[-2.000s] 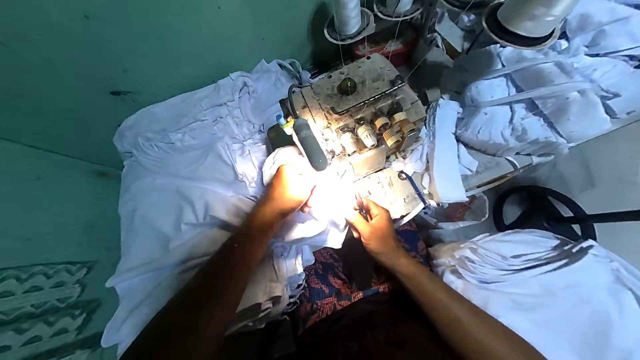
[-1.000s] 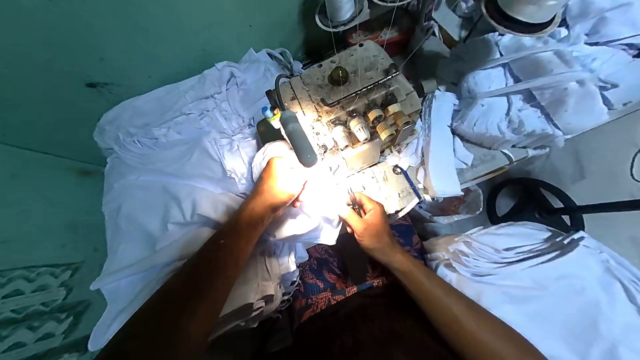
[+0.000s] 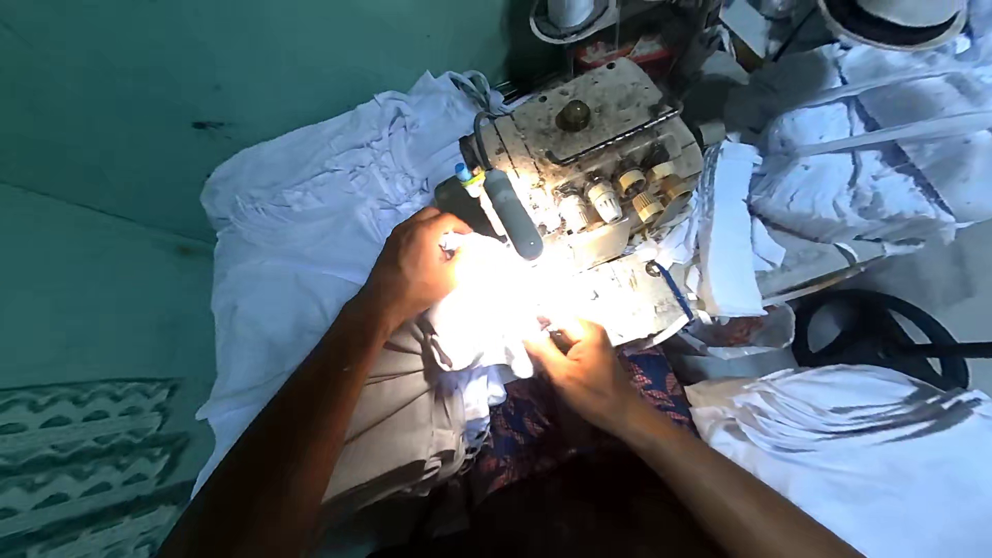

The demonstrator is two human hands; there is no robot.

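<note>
White fabric lies bunched under a bright lamp at the front of an industrial sewing machine, and glare washes out the needle area. My left hand grips the upper left part of this fabric, just left of the dark lamp head. At the fabric's right edge, my right hand is curled near the machine's front plate, with a small dark thing between thumb and fingers that I cannot make out. Several tension knobs line the machine's front.
A large heap of white cloth spreads left of the machine. Bundled white pieces lie at the upper right. More white cloth is piled at the lower right, below a black wheel. Thread cones stand behind.
My left hand has moved up and leftward from the lit machine front, with the fabric drawn along. My right hand stays near the fabric's right edge.
</note>
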